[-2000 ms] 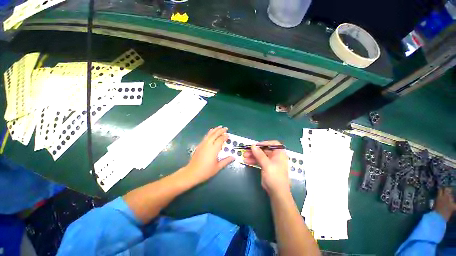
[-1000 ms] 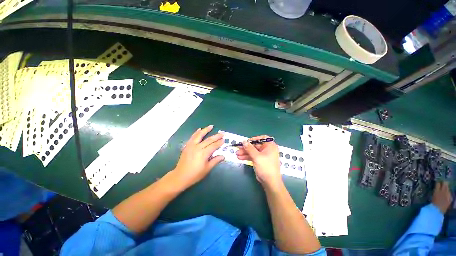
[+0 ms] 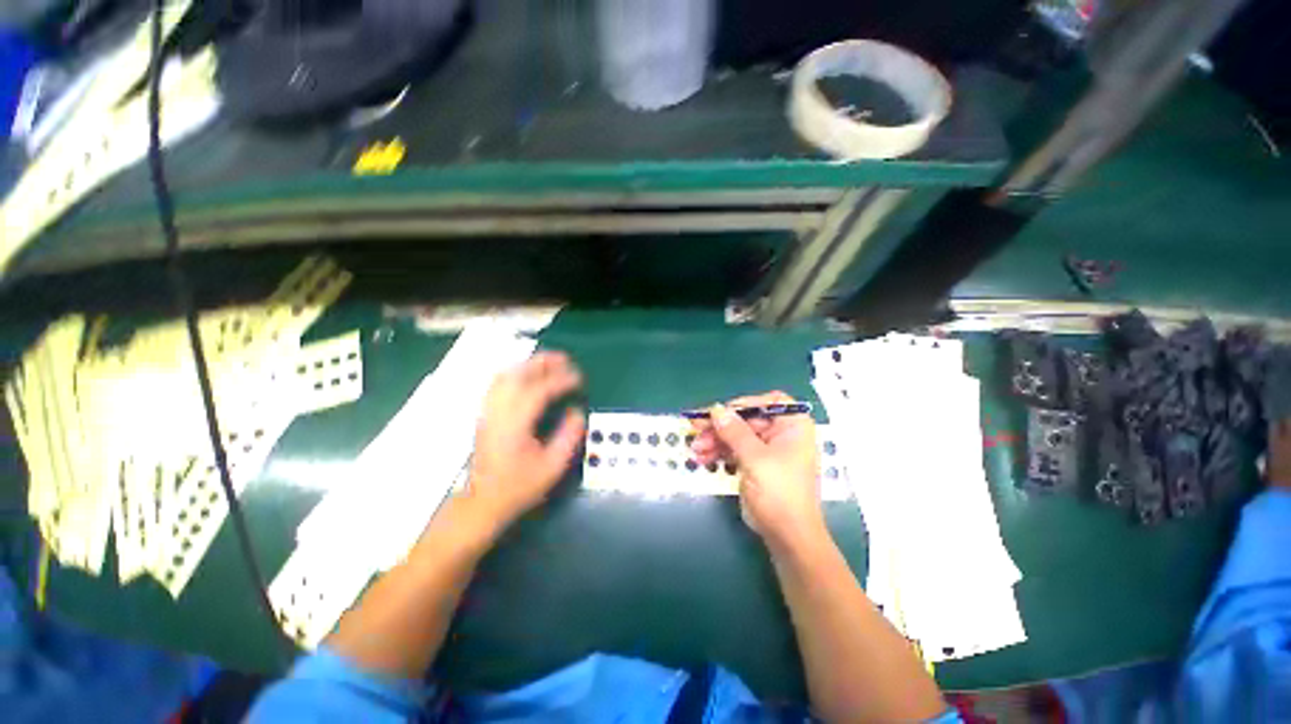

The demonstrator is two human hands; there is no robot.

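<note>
The white adhesive dot sheet (image 3: pixel 637 474) lies flat on the green bench in front of me, with two rows of dark round spots. My right hand (image 3: pixel 758 446) holds the slim dark tweezers (image 3: pixel 776 410) like a pen, the tip over the sheet's upper row. The hand covers part of the sheet's right portion. My left hand (image 3: pixel 524 431) is just left of the sheet, blurred, thumb and fingers apart, with nothing visible in it.
White sheets (image 3: pixel 411 446) are stacked diagonally at left, with yellowish dot sheets (image 3: pixel 156 424) beyond. Another white stack (image 3: pixel 927 495) stands right. Dark housings (image 3: pixel 1161 410) are heaped far right by another person's sleeve (image 3: pixel 1253 608). A raised shelf (image 3: pixel 566 177) holds a tape roll (image 3: pixel 867 135).
The view has tilted and shifted. My left hand has come off the dot sheet's left end, its fingers more spread. My right hand still holds the tweezers over the sheet.
</note>
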